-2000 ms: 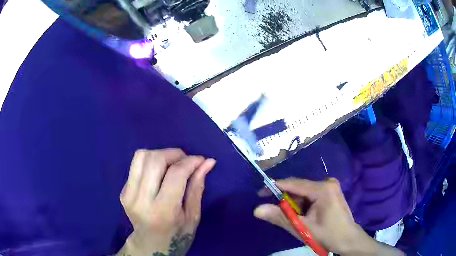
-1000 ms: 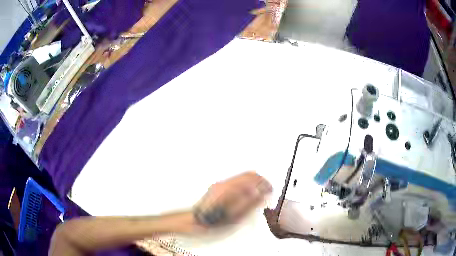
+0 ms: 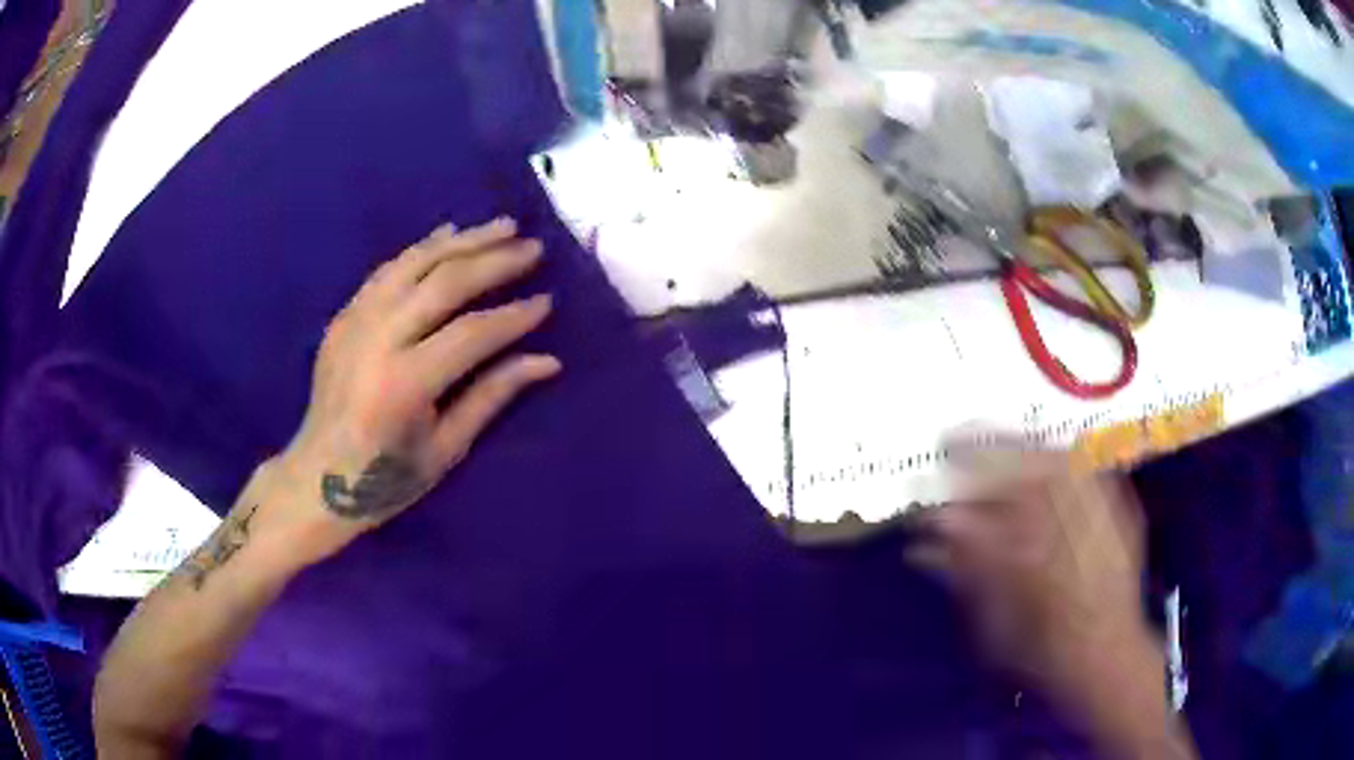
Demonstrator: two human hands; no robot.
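Observation:
A large dark purple garment panel [image 3: 594, 594] lies over the table's left part and the near edge. My left hand [image 3: 431, 356] lies flat on it, fingers spread, holding nothing. My right hand [image 3: 1039, 549] is blurred over the table's front edge at the right; whether it holds anything cannot be told. Scissors [image 3: 1081, 319] with one red and one yellow loop lie on the table and machine bed, blades pointing to the back left. A small dark strip with a pale tab [image 3: 698, 379] lies at the panel's edge.
The sewing machine's bed [image 3: 832, 223] and needle area are at the top centre, with dark lint on the bed. Pale scraps [image 3: 1054, 137] lie behind the scissors. Yellow tape [image 3: 1151, 434] marks the front edge at right. A blue basket [image 3: 45, 690] shows at lower left.
The view has swung back from the left part of the table. The purple panel now lies spread beside the machine under my left hand. The scissors, in my right hand two seconds ago, now lie on the table.

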